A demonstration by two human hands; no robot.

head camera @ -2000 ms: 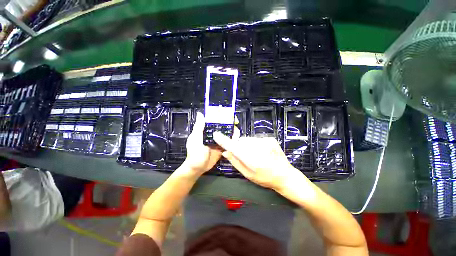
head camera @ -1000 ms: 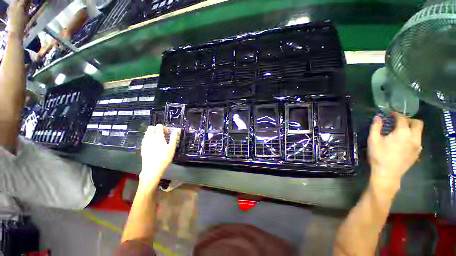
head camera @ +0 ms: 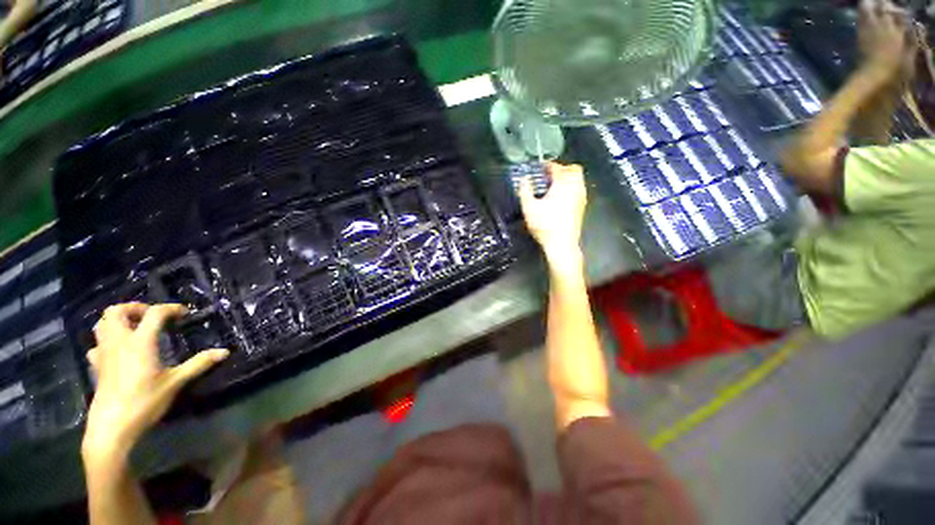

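Observation:
The black blister tray (head camera: 256,133) lies tilted in the view, with thin dark housings (head camera: 415,231) in its front row of pockets. My left hand (head camera: 138,374) is over the tray's front left corner with thumb and fingers apart, and nothing shows in it. My right hand (head camera: 557,210) is at the small keypad stack (head camera: 530,176) beside the fan base, its thumb and fingertips touching the keypads. Whether a keypad is gripped cannot be made out.
A pale green desk fan (head camera: 605,51) stands behind my right hand. A clear tray of keypads (head camera: 697,169) lies right of it. Another person's arm (head camera: 841,118) and green sleeve are at the right. A red stool (head camera: 666,318) is below the bench. Another clear tray (head camera: 31,318) is at far left.
The view has swung right, so the tray shows further left. My right hand stays at the keypads by the fan base. My left hand has opened wider at the tray's left end.

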